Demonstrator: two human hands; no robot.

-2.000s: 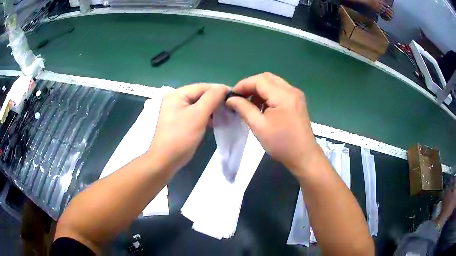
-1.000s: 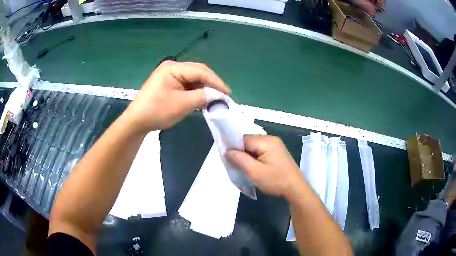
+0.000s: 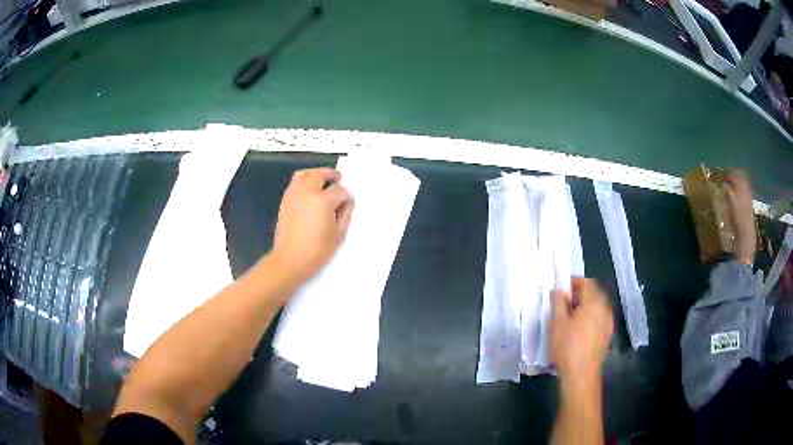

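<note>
A fanned stack of white sleeves (image 3: 348, 278) lies in front of me at centre. My left hand (image 3: 315, 217) is at its upper left edge, fingers curled; whether it pinches a sleeve is hidden. Several bluish-white, semi-transparent filled sleeves (image 3: 507, 287) lie side by side right of centre. My right hand (image 3: 584, 326), slightly blurred, has thumb and fingers closed on the lower part of one filled sleeve at the right of this group. Another filled sleeve (image 3: 621, 261) lies separately farther right.
A white reserve stack (image 3: 187, 252) lies left. Clear ribbed trays (image 3: 52, 278) are far left. Beyond the white rail (image 3: 452, 149), a green belt (image 3: 417, 78) carries a black rod product (image 3: 276, 48) and another at far left. Another person's hand (image 3: 740, 213) reaches into a small carton (image 3: 706, 213).
My hands have separated. The sleeve held between them has gone from there; my right hand has moved right to the filled sleeves, my left down to the central stack. The view has shifted.
</note>
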